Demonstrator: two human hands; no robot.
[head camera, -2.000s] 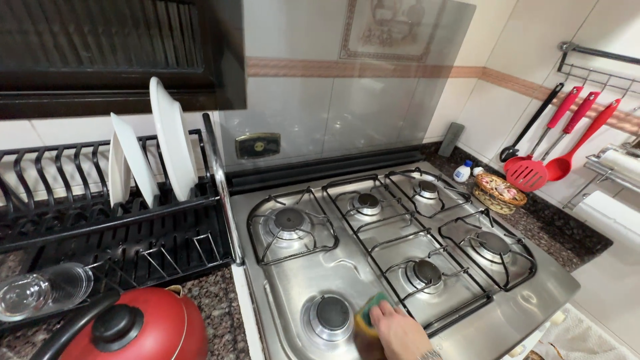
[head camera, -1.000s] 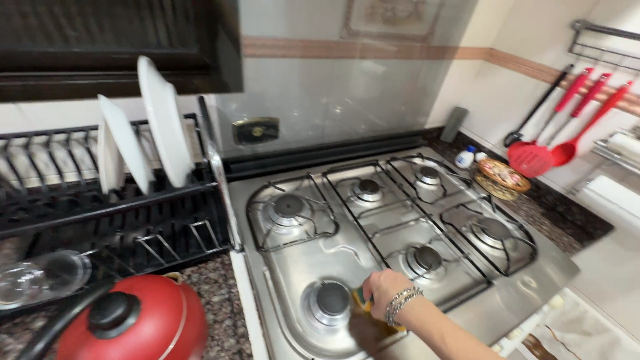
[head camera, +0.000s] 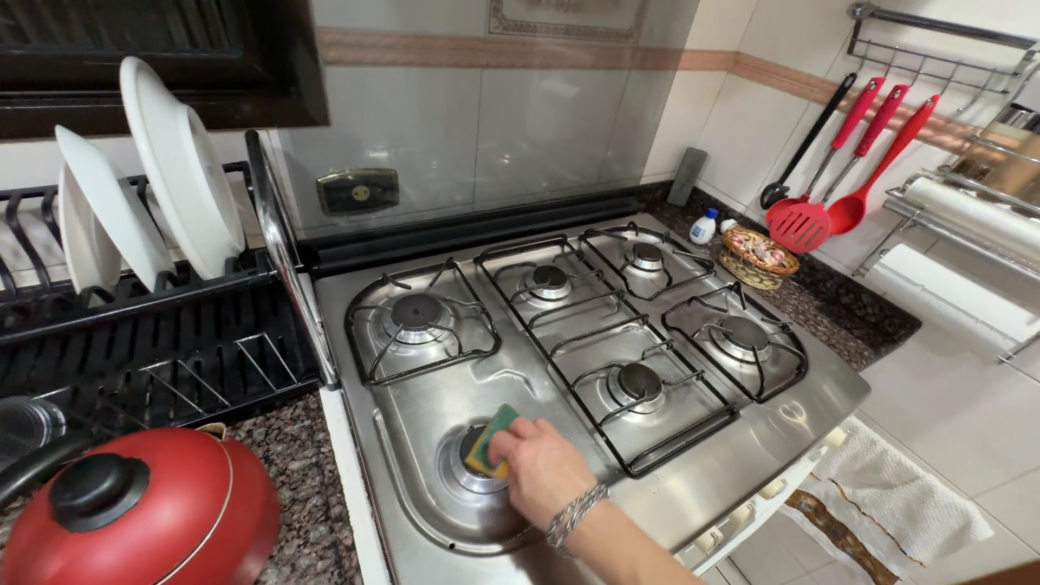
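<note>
My right hand (head camera: 543, 467), with a chain bracelet at the wrist, grips a green and yellow scouring sponge (head camera: 493, 443). The sponge is at the front left gas burner (head camera: 469, 475) and covers part of its dark cap. No grate stands around that burner, while black wire grates (head camera: 546, 357) lie over the other burners of the stainless steel gas cooktop (head camera: 496, 392). My left hand is out of view.
A red pot (head camera: 175, 504) stands at the lower left, beside a black dish rack (head camera: 154, 301) holding white plates (head camera: 175, 154). A wicker basket (head camera: 760, 258) and a small white bottle (head camera: 703, 227) stand behind the cooktop's right side. Red utensils (head camera: 873, 122) hang on the right wall.
My right hand, still holding the sponge, has moved from the steel at the right of the front left burner onto the burner itself.
</note>
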